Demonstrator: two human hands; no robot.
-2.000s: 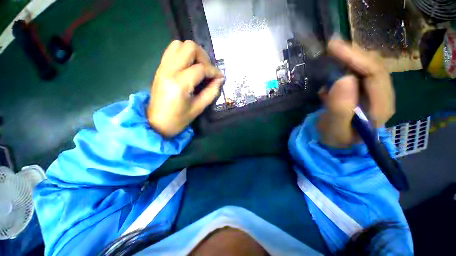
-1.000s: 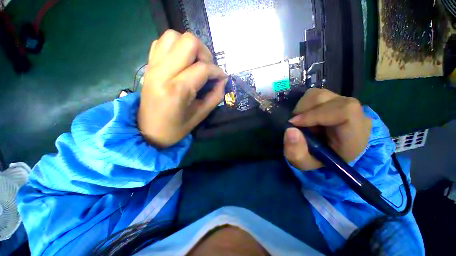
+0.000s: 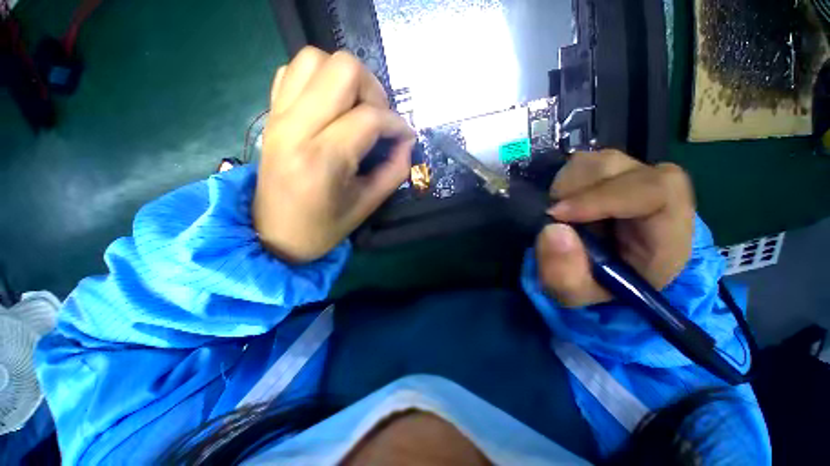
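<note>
An open tablet [image 3: 455,55], silvery and glaring, lies in a thick black frame [image 3: 642,82] in front of me. Its circuit board [image 3: 455,168] runs along the near edge, with a green spot and an orange spot. My right hand [image 3: 619,227] holds the black soldering iron [image 3: 651,309] like a pen, its metal tip pointing up and left over the board. My left hand [image 3: 332,155] is at the board's left end with thumb and forefinger pinched on a small dark thing, mostly hidden by the fingers. Thin wires show just left of that hand.
A scorched tan board [image 3: 746,77] lies at the right. Dark parts with red leads [image 3: 59,68] lie at the upper left on the green mat. A white fan [image 3: 23,359] stands at the lower left. A white slotted tray [image 3: 754,255] shows beyond my right sleeve.
Over two seconds my right hand has brought the iron in from the right to the board. Since one second ago it has drawn back slightly right. My left hand has barely moved.
</note>
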